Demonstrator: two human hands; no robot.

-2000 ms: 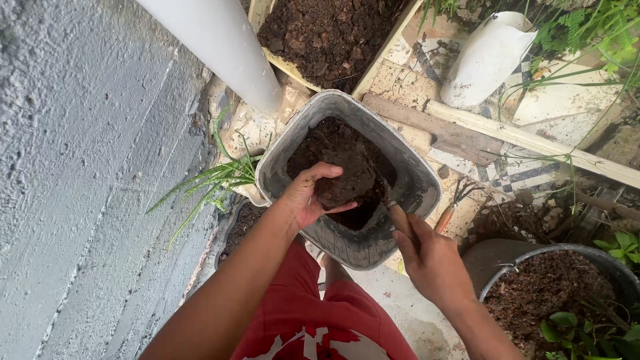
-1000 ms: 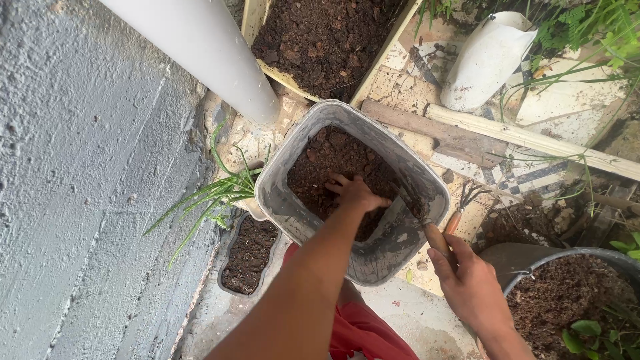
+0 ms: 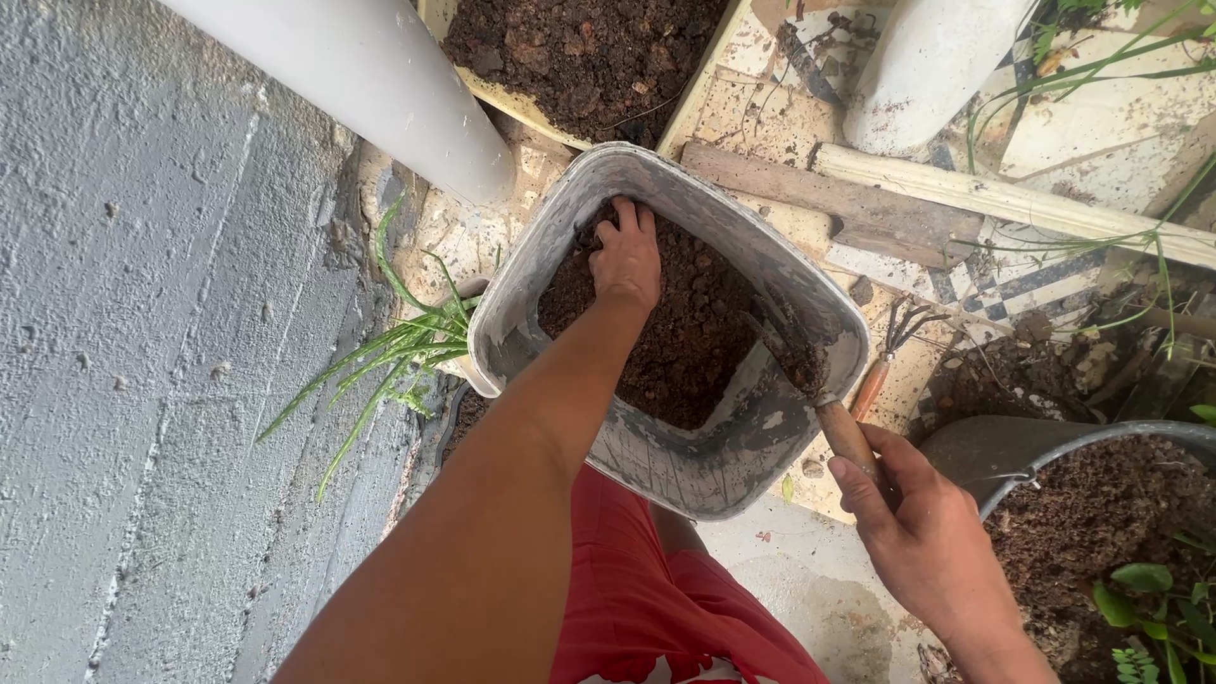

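My left hand (image 3: 627,252) reaches into a grey plastic bucket (image 3: 665,475) and touches the dark soil (image 3: 689,332) near its far side; the fingertips are partly sunk or hidden, so whether they grip any soil does not show. My right hand (image 3: 907,513) holds the wooden handle of a garden trowel (image 3: 845,432) at the bucket's right rim. The trowel's soil-coated blade points down inside, against the right wall. Just outside that rim, a small hand cultivator (image 3: 883,361) with a wooden handle lies on the tiles.
A planter box of soil (image 3: 589,62) sits beyond the bucket. White pipe (image 3: 370,76) and a rough grey wall (image 3: 190,342) border the left, near a green plant (image 3: 404,347). Wooden boards (image 3: 845,204) lie on the right; a dark pot (image 3: 997,456) stands at lower right.
Two seconds ago my left hand held a dark clump of soil over the bucket; the clump is no longer in it. Since one second ago that hand has moved to the bucket's far side.
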